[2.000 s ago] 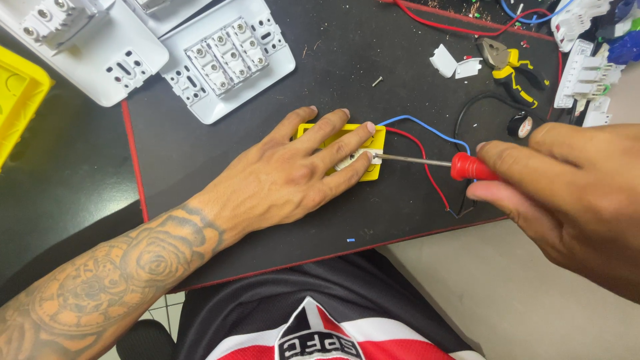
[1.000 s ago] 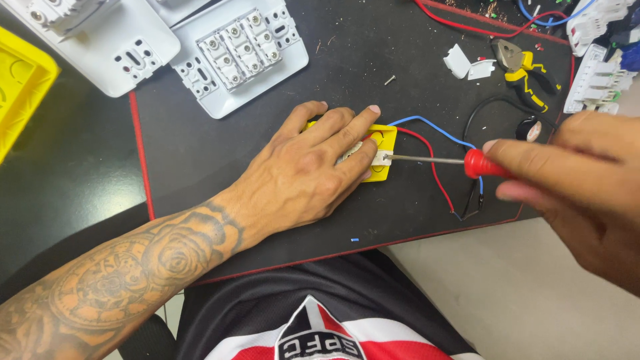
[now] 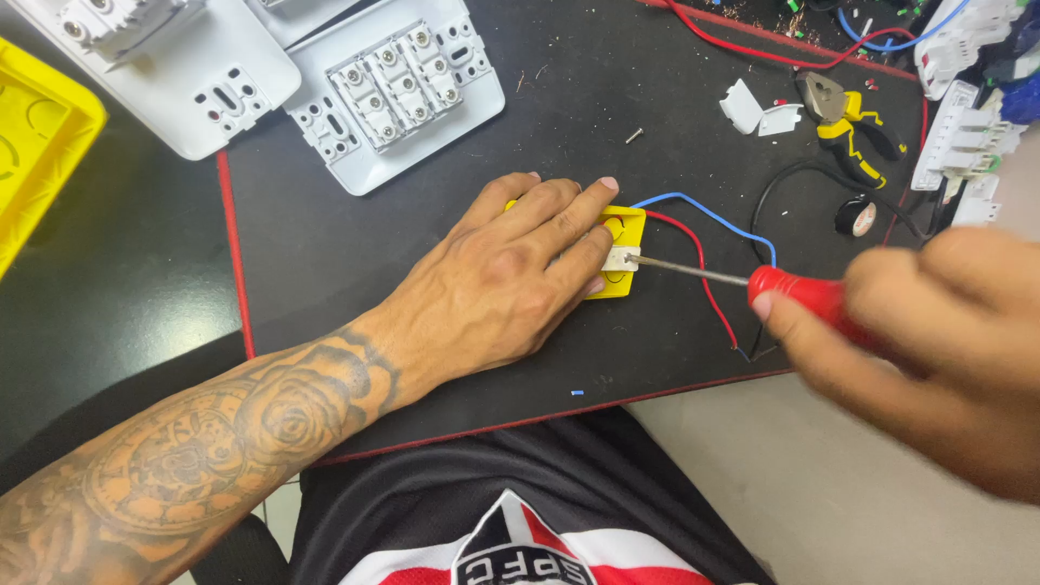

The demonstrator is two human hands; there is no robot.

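Note:
My left hand (image 3: 512,268) lies flat over a yellow plastic electrical box (image 3: 621,284) on the black mat, pressing on it and hiding most of its inside. A white plastic mounting piece (image 3: 619,259) shows at the box's right end, with a screw in it. My right hand (image 3: 934,349), partly blurred, grips the red handle of a screwdriver (image 3: 691,270), whose tip is at that screw. A blue wire (image 3: 715,213) and a red wire (image 3: 700,252) run out from the box to the right.
White switch plates with modules (image 3: 398,89) lie at the upper left, near a larger yellow box (image 3: 49,122). Combination pliers (image 3: 849,122), white plastic pieces (image 3: 760,110), a roll of black tape (image 3: 855,217) and a loose screw (image 3: 634,136) lie on the mat. White modules (image 3: 946,138) sit at the right.
The fingers of my right hand have shifted around the screwdriver handle. My left hand stays on the yellow box, and the screwdriver tip remains at its right end.

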